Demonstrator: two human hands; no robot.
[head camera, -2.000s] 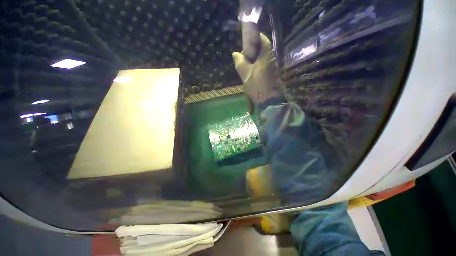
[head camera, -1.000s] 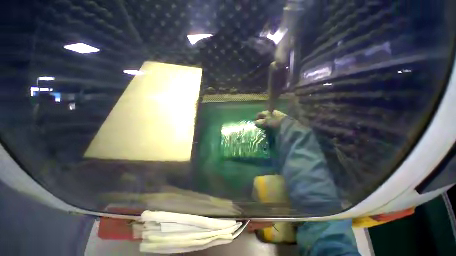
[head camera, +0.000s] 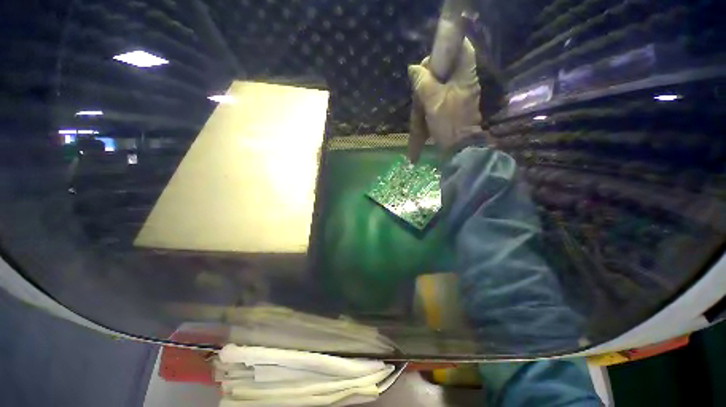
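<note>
My right hand, in an off-white glove, is closed around a thick grey-white tube hanging from above, seen through the window. A green circuit board with dense silvery points is turned cornerwise over the green mat. My blue sleeve covers its right side. A narrow pale shape reaches from below my right hand to the board's upper corner; I cannot tell whether it is a finger. The tube's lower end is hidden by the hand. I cannot make out my left hand.
A cream panel slants left of the mat. Black bumpy foam lines the back. The curved window carries reflections. A white folded bundle lies on the front ledge, by a red strip. A red and yellow strip is at lower right.
The board has gone from nearly square-on to turned cornerwise. My right hand is higher than one second ago, when it was beside the board, and its sleeve covers more of the mat's right side.
</note>
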